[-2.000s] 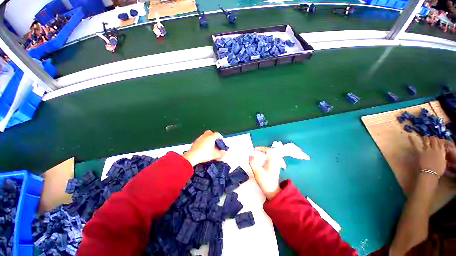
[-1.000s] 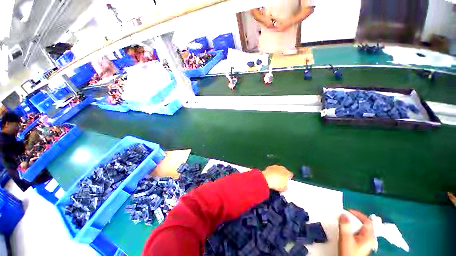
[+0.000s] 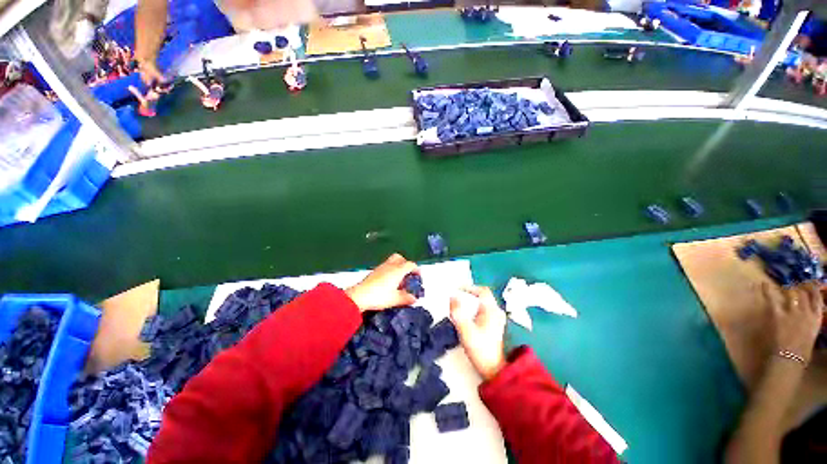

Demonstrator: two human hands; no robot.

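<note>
My left hand [image 3: 383, 286] holds a small navy-black toy part [image 3: 413, 285] at its fingertips, above the top of the heap. My right hand [image 3: 481, 328] is just to the right, fingers bent together, with something white at the fingertips that is hard to make out. The hands are close but apart. A heap of dark blocky parts [image 3: 358, 399] lies under my left forearm on a white sheet [image 3: 464, 391]. One part [image 3: 451, 417] lies singly on the sheet. A crumpled white tissue [image 3: 537, 301] lies on the green bench right of my right hand.
A blue bin [image 3: 56, 385] of dark parts stands at left beside cardboard [image 3: 127, 319]. Single parts lie on the near belt [image 3: 308, 213]. A black-rimmed parts tray [image 3: 508, 143] stands beyond. A white strip [image 3: 596, 420] lies at right. Another person's hand [image 3: 791, 317] works over cardboard.
The view has swung back from the left. My left hand now shows a part at its fingertips, and my right hand has come back near it. Another person's arm now reaches over the far belt.
</note>
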